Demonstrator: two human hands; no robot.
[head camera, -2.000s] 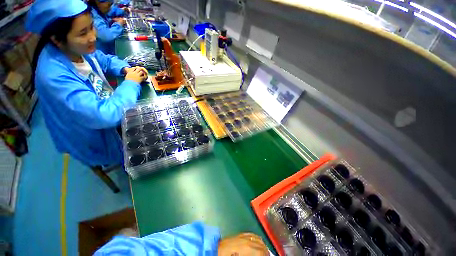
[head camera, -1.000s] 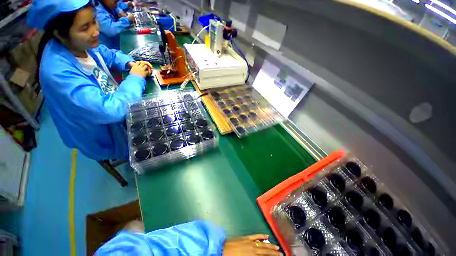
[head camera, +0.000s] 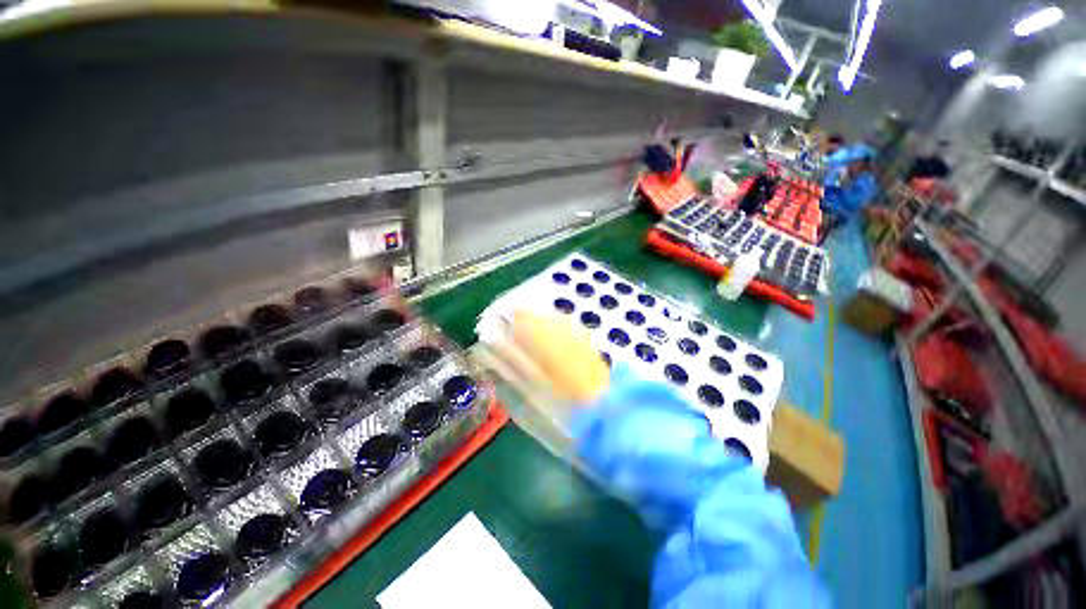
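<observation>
The white tray stack (head camera: 762, 357) with round black parts (head camera: 711, 394) in rows lies on the green mat. My right hand (head camera: 554, 355) is blurred at its near-left edge, with the blue sleeve coming from the bottom right; whether the fingers grip the edge cannot be told. The clear blister tray (head camera: 268, 470) full of black parts fills the left side, with the red-orange carrier tray (head camera: 393, 506) showing beneath its edge. My left hand is not in view.
A white paper sheet (head camera: 467, 571) lies at the bottom centre. Beyond the stack stand a white bottle (head camera: 740, 274) and more trays on a red carrier (head camera: 738, 280). A cardboard box (head camera: 806, 456) is right of the stack. The grey back panel and overhead shelf run behind.
The view has swung far to the right. The neighbour, the white machine and my left hand have left the picture; my right arm and the white tray stack have come in.
</observation>
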